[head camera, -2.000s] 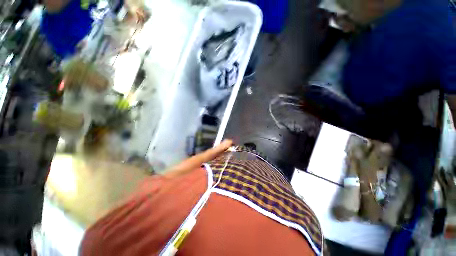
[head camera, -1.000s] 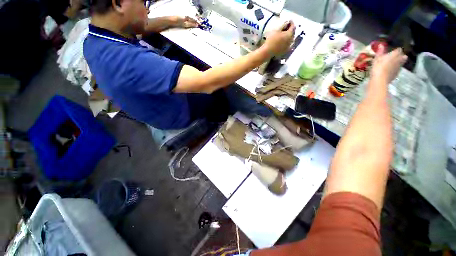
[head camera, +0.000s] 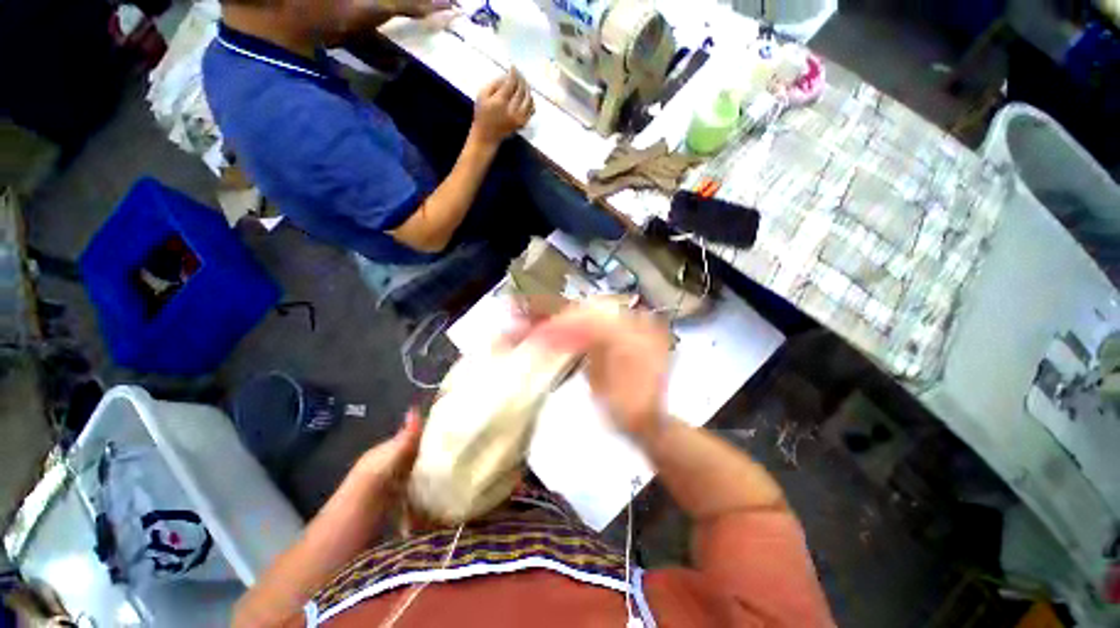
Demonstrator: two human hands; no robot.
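A pale cream, bulky bundle (head camera: 473,436), blurred, is held in front of my checked apron (head camera: 491,555); I cannot tell what it is. My right hand (head camera: 614,356) is closed on its upper end, also blurred. My left hand (head camera: 391,466) is at its lower left side, with part of the fingers hidden behind it. Brown cut pieces with white ties (head camera: 553,270) lie on white boards (head camera: 590,460) beyond, partly covered by the bundle and my right hand.
A person in blue (head camera: 319,141) sits at a sewing machine (head camera: 608,55). A black phone (head camera: 715,221) and green container (head camera: 712,123) are on the table with a patterned top (head camera: 860,233). A blue crate (head camera: 172,276), dark bin (head camera: 268,411) and pale tub (head camera: 203,472) stand left.
My right hand has come back from the table to in front of my body. The red and striped item it reached no longer shows on the table. My left hand has come into view.
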